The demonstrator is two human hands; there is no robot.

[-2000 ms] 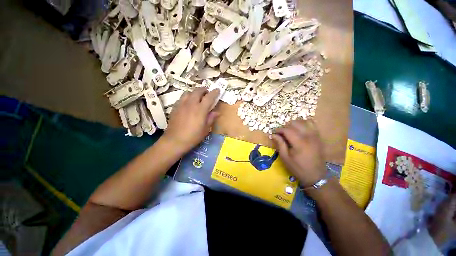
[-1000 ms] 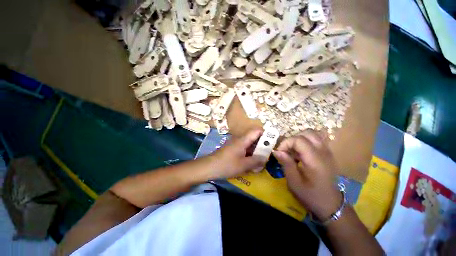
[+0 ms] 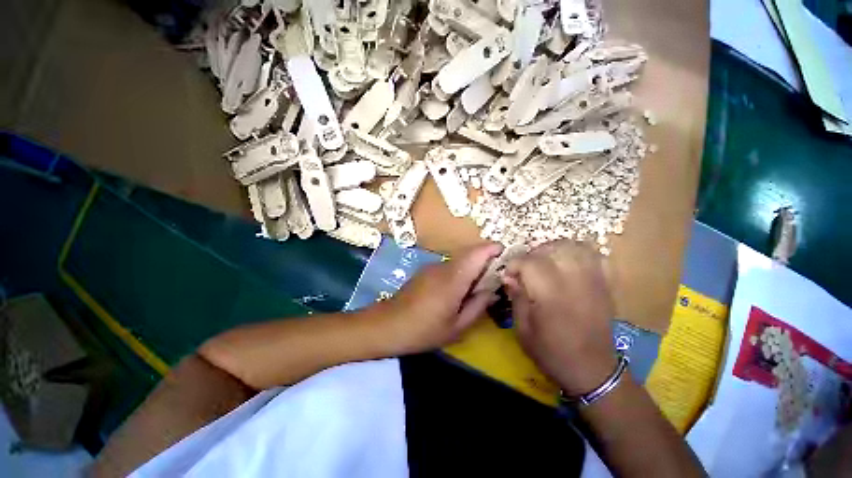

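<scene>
My left hand holds one beige housing above the printed headset carton. My right hand is at the housing, thumb and forefinger pinched together on its face. A tiny disc between those fingertips cannot be made out. Most of the housing is hidden by the fingers. A large heap of beige housings lies on the brown cardboard sheet. A loose pile of tiny beige discs lies at the heap's right, just beyond my right hand.
A white sheet with a red panel and small beige pieces lies at right. One beige piece lies on the green surface. Paper sheets are at far right. A small open box with beige pieces is low at left.
My left hand has brought a housing from the heap's edge back over the carton. My right hand has come from beside the discs to the housing, and its fingers now cover it.
</scene>
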